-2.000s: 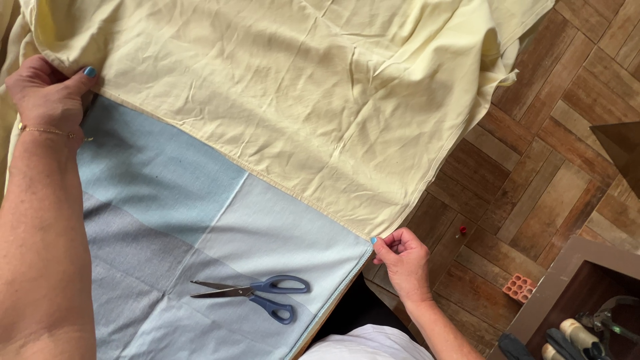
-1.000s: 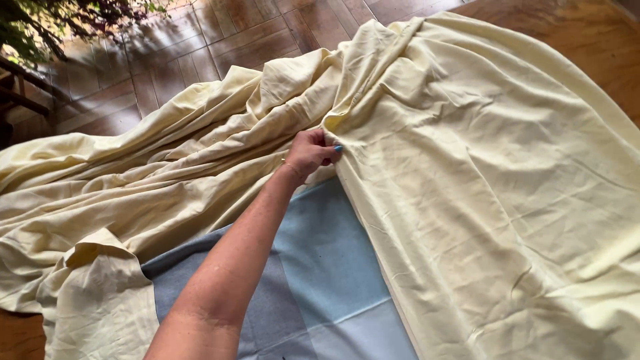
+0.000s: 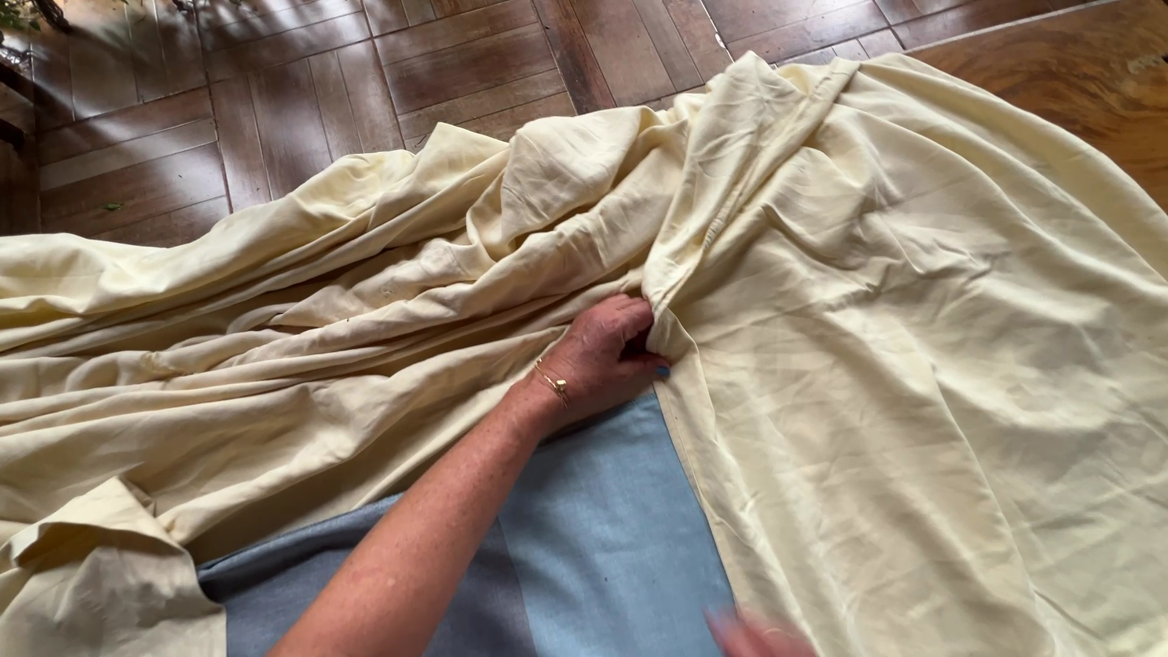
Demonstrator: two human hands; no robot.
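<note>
My left hand (image 3: 607,356), with a thin gold bracelet at the wrist, pinches the hemmed edge of a pale yellow cloth (image 3: 849,365) near the middle of the view. Folds of the yellow cloth bunch up beyond and to the left of it. Under my left forearm lies a blue and grey checked cloth (image 3: 611,520), framed by yellow fabric on both sides. At the bottom edge, blurred and partly cut off, my right hand (image 3: 753,634) is beside the yellow hem; whether its fingers hold the cloth cannot be told.
A polished wooden surface (image 3: 1077,82) shows at the upper right, beyond the yellow cloth. Parquet-patterned flooring (image 3: 301,109) spans the top left. Some plant leaves and a dark object stand at the far left corner. A loose yellow flap (image 3: 109,575) lies at the lower left.
The view has swung far to the left since the oldest frame, where scissors lay on the checked cloth. My left hand keeps hold of the yellow edge; my right hand has come into view since one second ago.
</note>
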